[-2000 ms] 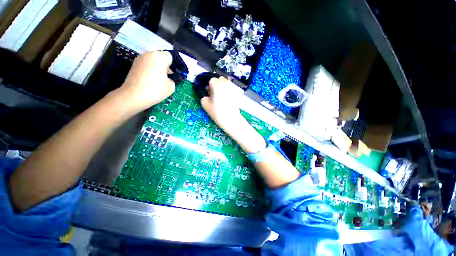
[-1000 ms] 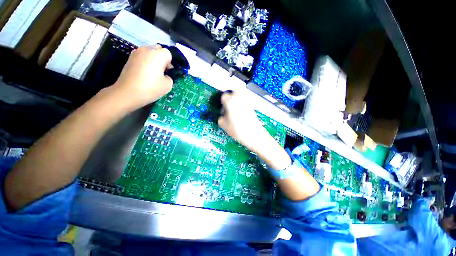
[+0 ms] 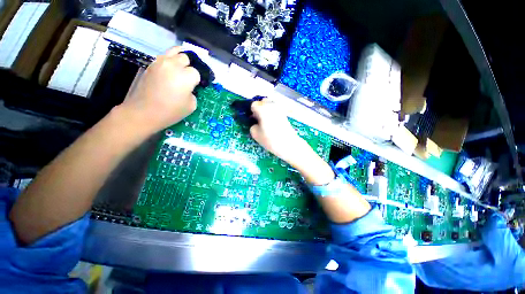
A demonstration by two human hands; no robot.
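Note:
A large green circuit board (image 3: 230, 178) lies in front of me on the metal-railed line. A few blue disc components (image 3: 219, 127) stand on its upper left part. My left hand (image 3: 167, 89), with black finger cots, is at the board's far left corner, its fingers curled. My right hand (image 3: 270, 126), also with black cots and a light-blue wrist strap (image 3: 329, 187), is low over the board's far part, right of the blue discs. The finger cots hide whether either hand holds a part.
Beyond the far rail are silvery metal parts (image 3: 259, 34), a blue disc pile (image 3: 314, 54) with a clear ring (image 3: 339, 87), and white trays (image 3: 374, 95). Cardboard boxes (image 3: 78, 57) stand at left. More populated boards (image 3: 403, 201) and another person's blue sleeve (image 3: 460, 267) are at right.
My right hand has moved right from near the far rail, then slightly back left. My left hand stays near the far corner. The view has shifted a little.

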